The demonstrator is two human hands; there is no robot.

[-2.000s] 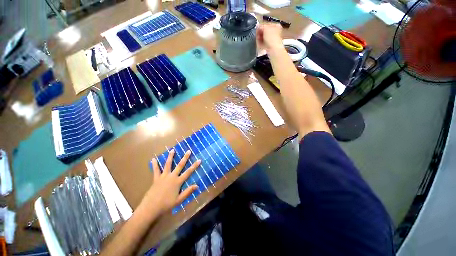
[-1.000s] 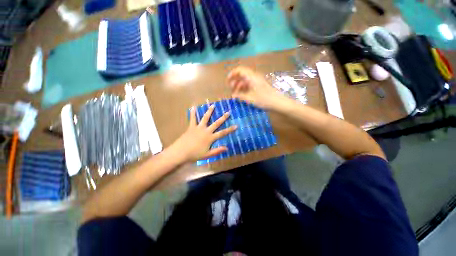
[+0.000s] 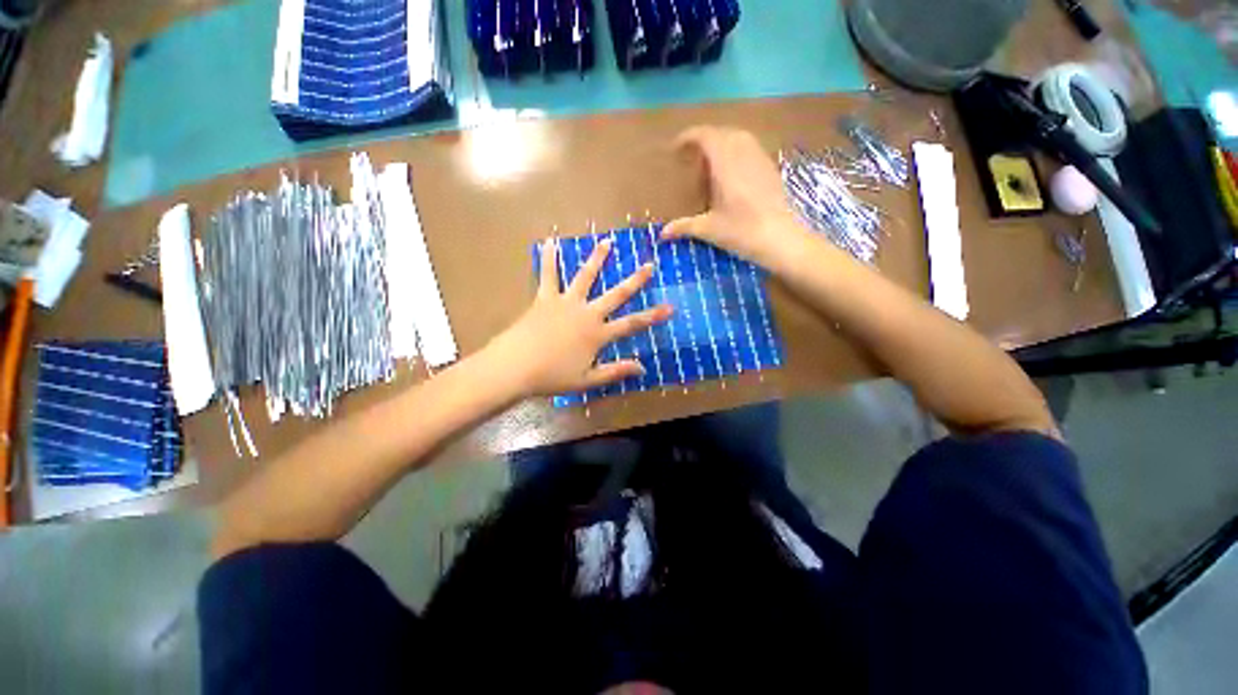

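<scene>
Blue solar cell strips (image 3: 706,319) lie side by side on the brown bench near its front edge, crossed by thin pale ribbon lines whose ends stick out at the edges. My left hand (image 3: 577,326) lies flat on their left part, fingers spread. My right hand (image 3: 733,204) is at their upper edge, thumb near the cells and index finger curled away from it; I see nothing held in it. Short ribbon pieces (image 3: 835,204) lie scattered right of my right hand. A wide bundle of long silver ribbon (image 3: 292,292) lies at the left.
White strips (image 3: 940,231) lie at the right and beside the ribbon bundle. Finished cells (image 3: 360,61) and dark cell stacks (image 3: 530,34) stand on the green mat (image 3: 204,102). Spare cells (image 3: 102,414) lie at the left edge. A grey round container (image 3: 937,34), black iron stand (image 3: 998,136) and tape roll (image 3: 1082,109) are upper right.
My right hand has come back from beside the grey container to the cells' upper edge. My left hand has stayed spread on the cells. The view has shifted with the head.
</scene>
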